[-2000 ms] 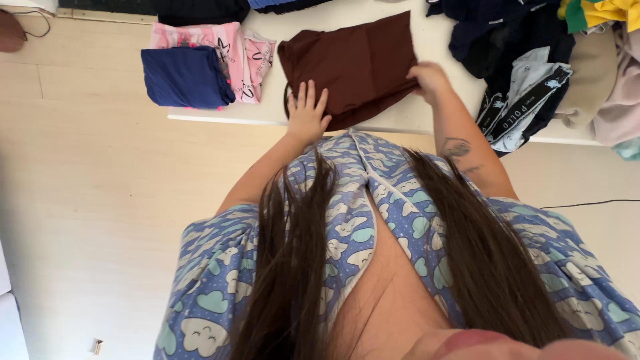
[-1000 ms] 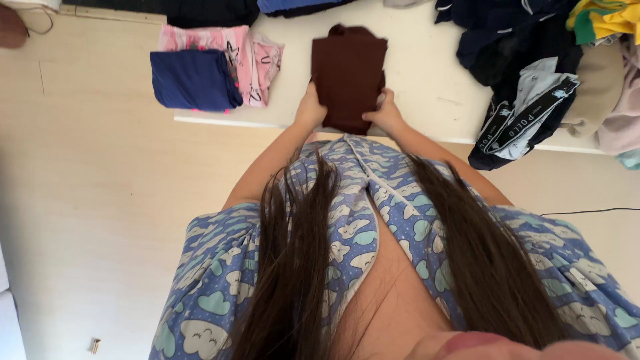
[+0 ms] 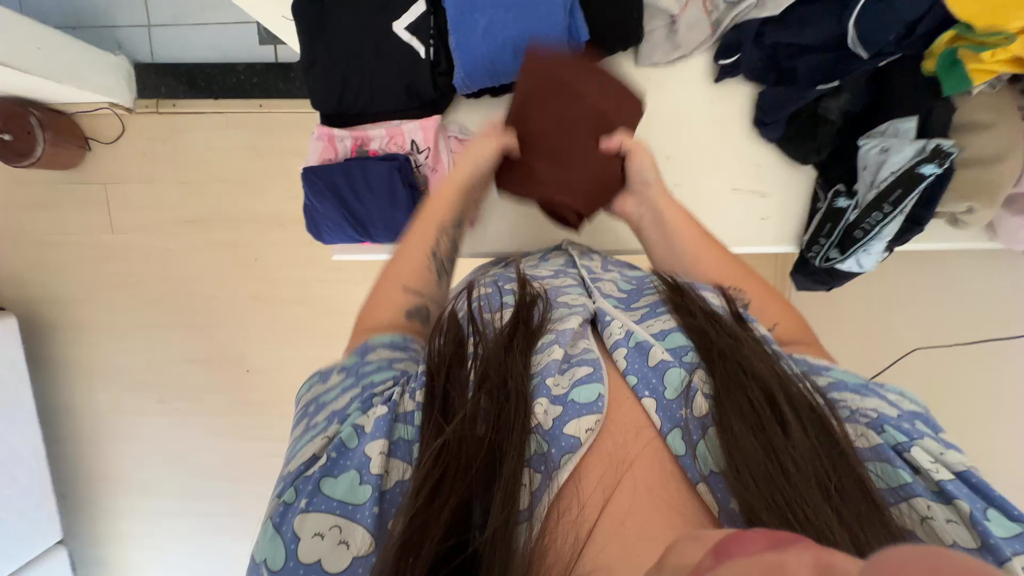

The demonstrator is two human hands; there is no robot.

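A dark brown garment (image 3: pixel 572 136), folded into a compact bundle and slightly blurred, is held between both hands above the white tabletop (image 3: pixel 704 160). My left hand (image 3: pixel 486 156), at the image's left, grips its left edge; my right hand (image 3: pixel 638 172) pinches its right edge with the thumb on top. Left of the bundle, a folded navy garment (image 3: pixel 360 198) rests on a folded pink patterned garment (image 3: pixel 438 140). Behind these lie a folded black garment (image 3: pixel 368 64) with a white mark and a folded blue garment (image 3: pixel 512 40), which the brown bundle partly overlaps.
Unfolded dark clothes (image 3: pixel 840 72) are heaped at the right, with grey patterned underwear (image 3: pixel 872 216) hanging past the table edge. Yellow and green fabric (image 3: pixel 984 48) and beige fabric (image 3: pixel 984 152) lie beyond. A brown cylindrical object (image 3: pixel 40 132) with a cord stands on the floor at far left.
The brown garment was spread wide, then became a narrow folded bundle. It is now tilted and raised off the table in both hands. More of the folded clothes at the back shows.
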